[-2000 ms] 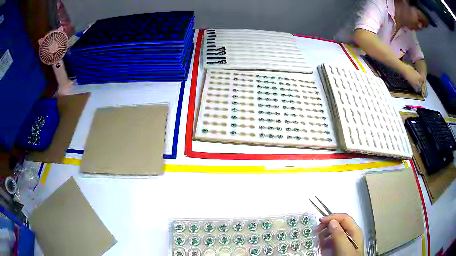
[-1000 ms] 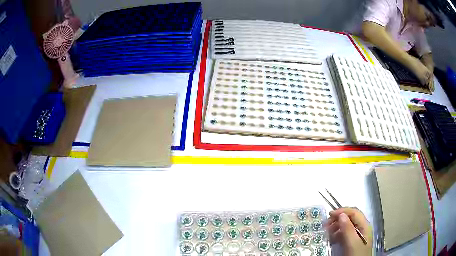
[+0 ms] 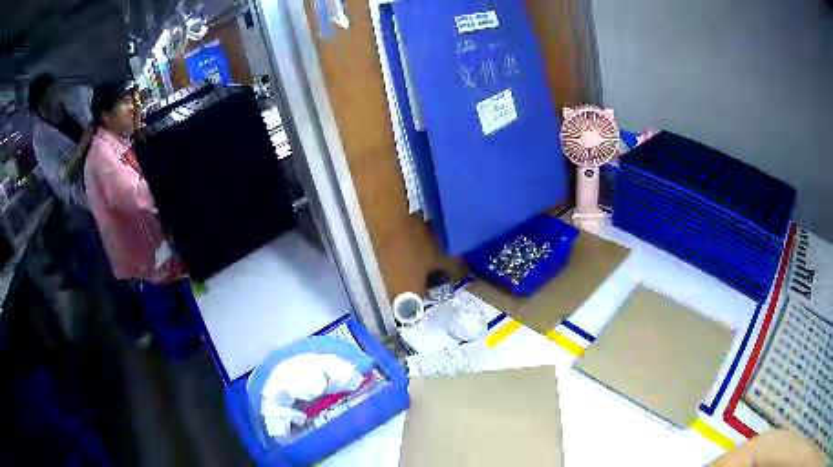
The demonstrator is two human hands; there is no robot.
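A cardboard sheet (image 3: 482, 420) lies on the white tabletop at the bottom centre, its near end cut off by the frame. A second cardboard square (image 3: 658, 351) lies flat to its right. A hand, most likely my right hand (image 3: 781, 451), shows only as a blurred, cut-off patch at the bottom right edge, near the corner of the red tape. Its fingers are not clear, and no tweezers can be made out. My left hand is not in view. The clear pocket tray is not in view.
A blue basket (image 3: 379, 410) with white cloth, a tape roll (image 3: 407, 308), a blue parts bin (image 3: 525, 258), a pink fan (image 3: 589, 164), blue stacked trays (image 3: 699, 219) and a foam tray (image 3: 799, 365) surround the cardboard. A person carries a black stack (image 3: 215, 182) at left.
The view has swung left, bringing in the aisle, basket and blue folders. The pocket tray and tweezers have left the picture. The visible hand is now only a patch at the bottom right.
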